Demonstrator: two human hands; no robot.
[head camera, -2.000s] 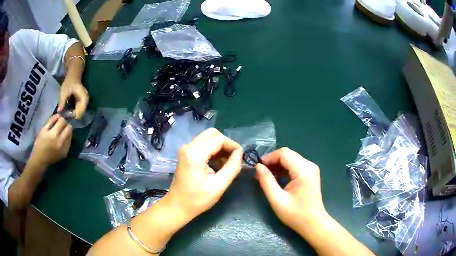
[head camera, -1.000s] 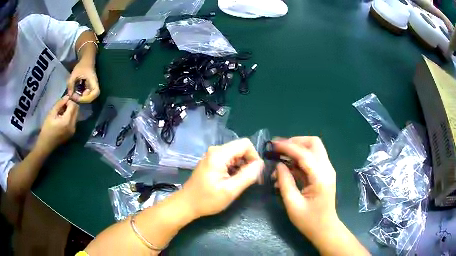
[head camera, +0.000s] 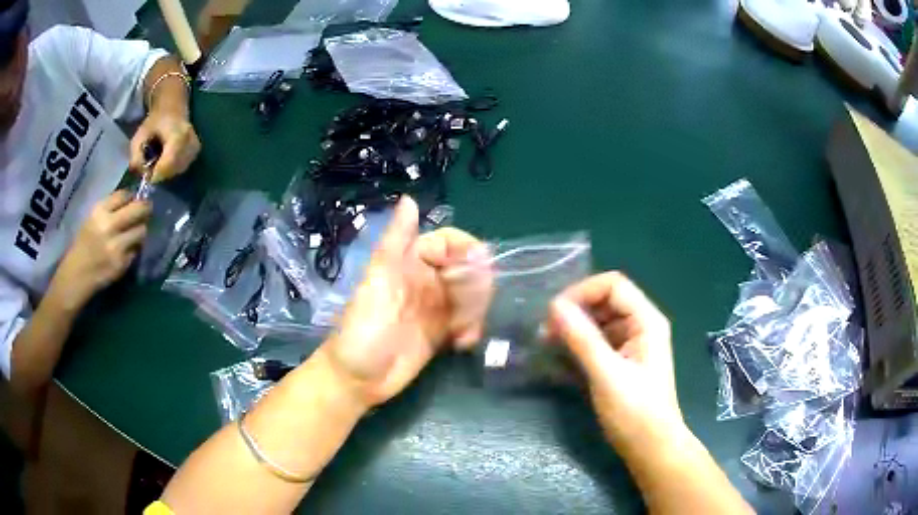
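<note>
A clear zip-lock bag (head camera: 533, 292) hangs between my hands above the table, its mouth line at the top. A silver plug end (head camera: 496, 353) and a blurred dark cable show in its lower part. My left hand (head camera: 408, 307) has its thumb raised and its curled fingers at the bag's left edge; it is blurred, and I cannot tell if it grips the bag. My right hand (head camera: 614, 337) pinches the bag's right side between thumb and fingertips.
A loose black cable pile (head camera: 393, 146) lies ahead, with flat bags (head camera: 237, 272) at left. Shiny crumpled bags (head camera: 795, 347) lie at right beside a long box (head camera: 881, 262). Another person in a white T-shirt (head camera: 65, 151) works at left. White rounded pieces (head camera: 500, 10) lie at the far side.
The cable that was between my fingertips is now inside the clear bag, which hangs upright in view. My left hand has opened out with its thumb up. My right hand has shifted to the bag's side.
</note>
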